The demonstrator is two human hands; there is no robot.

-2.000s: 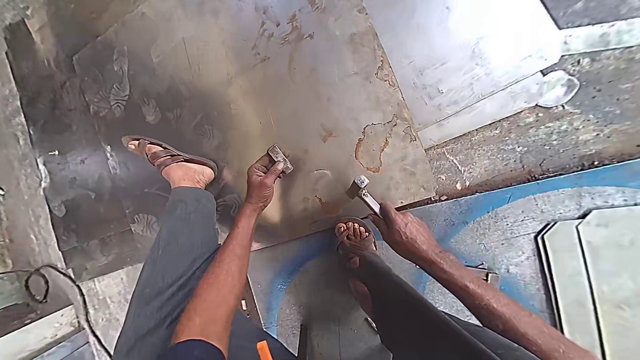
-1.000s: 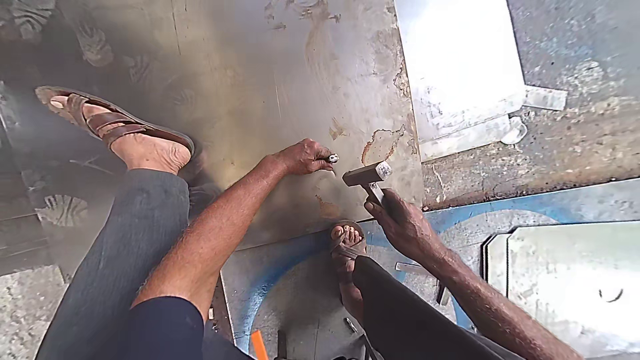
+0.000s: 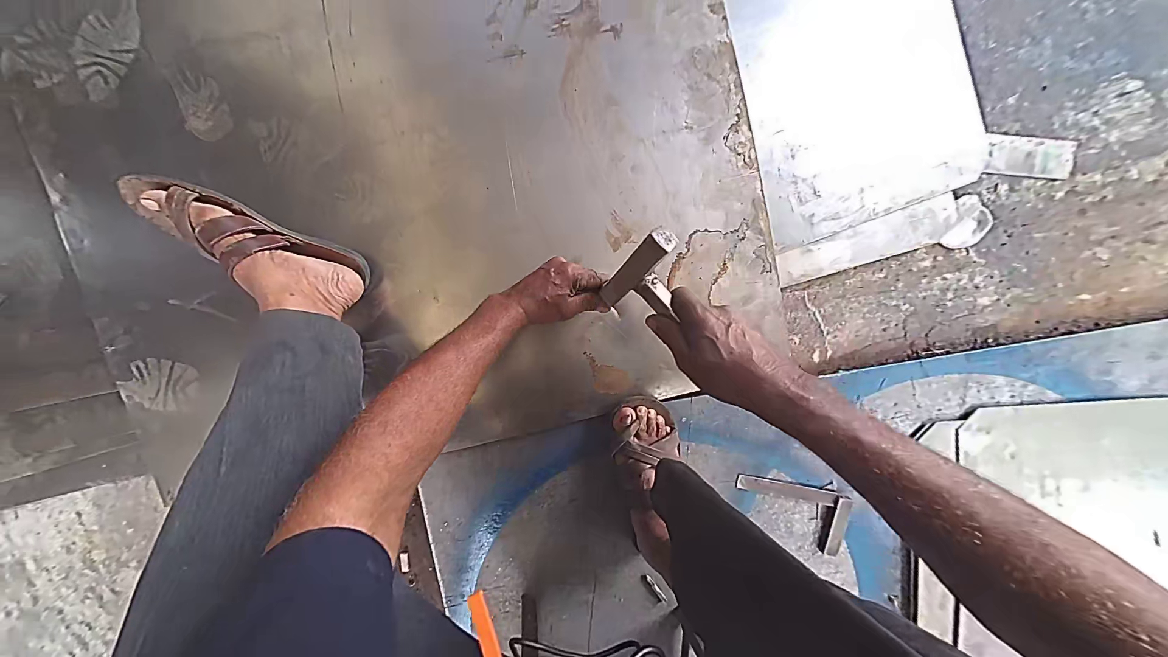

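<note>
My right hand [image 3: 721,347] is closed around the handle of a hammer [image 3: 639,266] with a block-shaped metal head. The head is tilted and hangs just right of my left hand [image 3: 561,292], overlapping its fingertips in the view. My left fingers are pinched together low over a large metal sheet [image 3: 474,182]; what they grip is mostly hidden behind the hammer head. The sheet bears rust stains and shoe prints. My sandalled left foot [image 3: 246,237] is on it, and my right foot [image 3: 646,433] is at its near edge.
Bright metal sheets [image 3: 858,109] lie at the upper right. Below right are a blue-marked plate [image 3: 547,474], an L-shaped metal piece [image 3: 789,488] and pale cut panels [image 3: 1077,484]. An orange object [image 3: 484,625] and a dark cable [image 3: 584,650] show at the bottom edge.
The block my left hand held two seconds ago now shows only in part or not at all. The hammer head has come up to my left fingertips.
</note>
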